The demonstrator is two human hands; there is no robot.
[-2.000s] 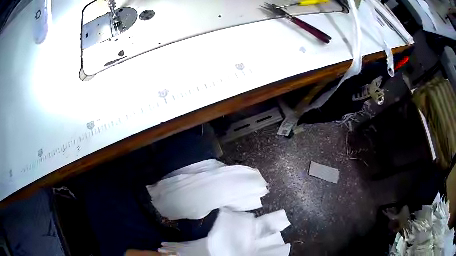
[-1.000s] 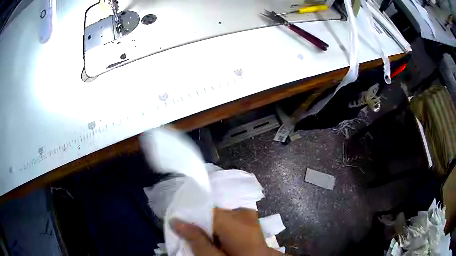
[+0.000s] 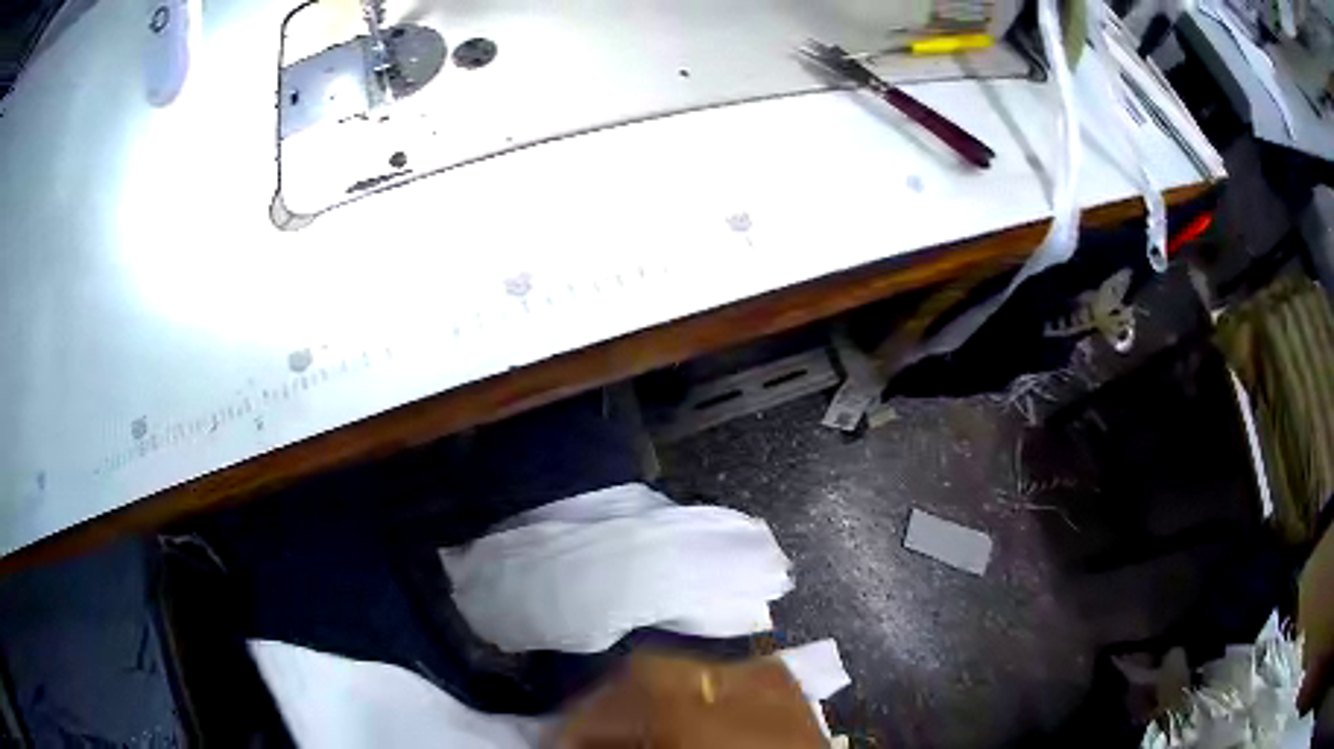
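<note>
A blurred bare hand, apparently my right hand [image 3: 695, 710], is at the bottom edge, cut off by it. Its fingers cannot be made out, nor whether it grips anything. A flat white cut piece [image 3: 366, 705] with a pointed corner lies to its left and reaches up to it. My left hand cannot be made out. The far stack of white pieces [image 3: 622, 568] lies fanned on the dark thigh above the hand. Ends of the near stack of white pieces [image 3: 816, 669] show just right of the hand, which hides the rest.
The white machine table [image 3: 483, 366] has a brown wooden edge. The sewing machine bed [image 3: 325, 110], a dark red-handled tool [image 3: 936, 125] and a yellow-handled tool [image 3: 951, 46] are on it. White tape [image 3: 1065, 176] hangs over the edge. A ruffled white heap [image 3: 1236, 695] is at lower right.
The blurred white strip held up in front of the table edge is no longer there. The right hand has moved down, and a white piece now shows at lower left. The view has shifted slightly.
</note>
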